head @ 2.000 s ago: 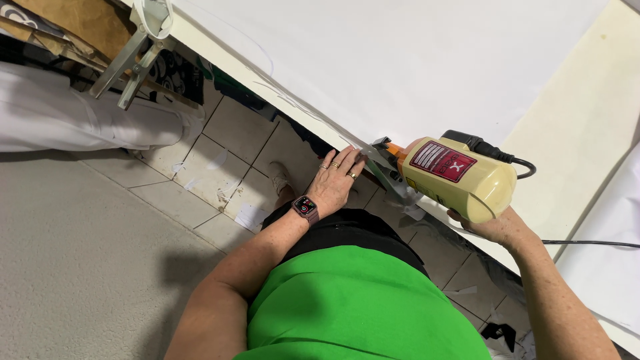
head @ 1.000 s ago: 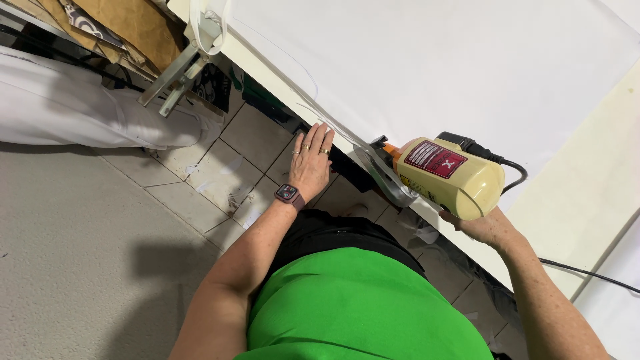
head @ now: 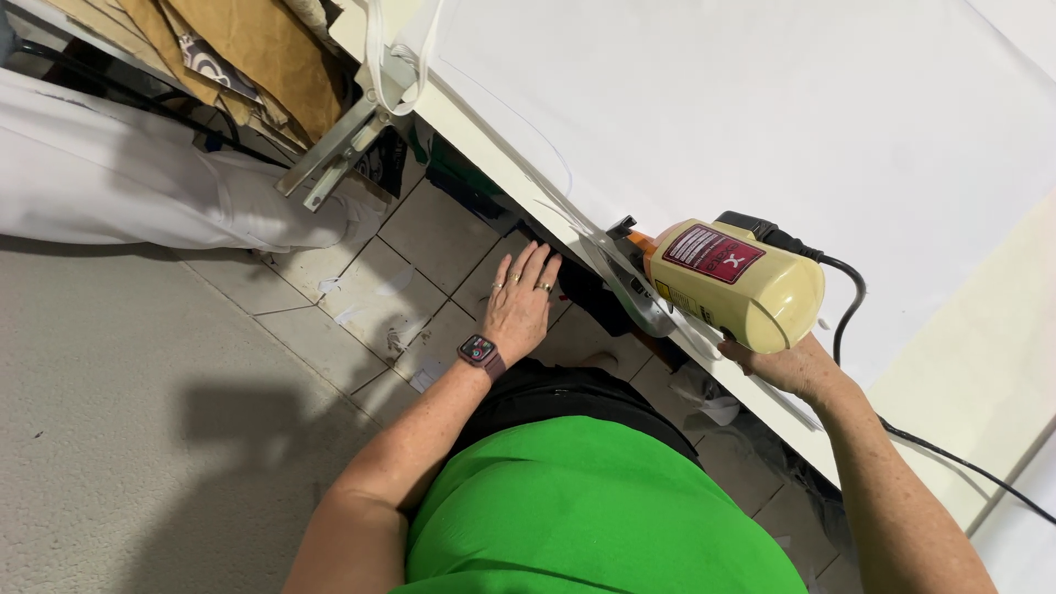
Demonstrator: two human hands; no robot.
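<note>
My right hand (head: 780,363) grips an electric cloth cutting machine (head: 734,280) with a cream motor housing, a maroon label and a black plug and cord at its back. The machine stands at the near edge of the table, over white sheets (head: 701,124) with a thin curved line drawn on them. A narrow cut strip (head: 627,289) curls over the table edge by its front. My left hand (head: 521,301), with rings and a smartwatch at the wrist, hangs just off the edge, fingers slightly apart, holding nothing.
A metal clamp (head: 351,148) with a white loop juts from the table's left corner. Brown paper pieces (head: 239,49) and a large roll wrapped in white (head: 148,173) lie at the left. The black cord (head: 949,462) trails over the table to the right. Scraps lie on the tiled floor (head: 429,256).
The machine in my right hand has advanced a little along the table edge, toward the clamp. My left hand was by the strip near the machine's front and has moved away from it. The view has shifted.
</note>
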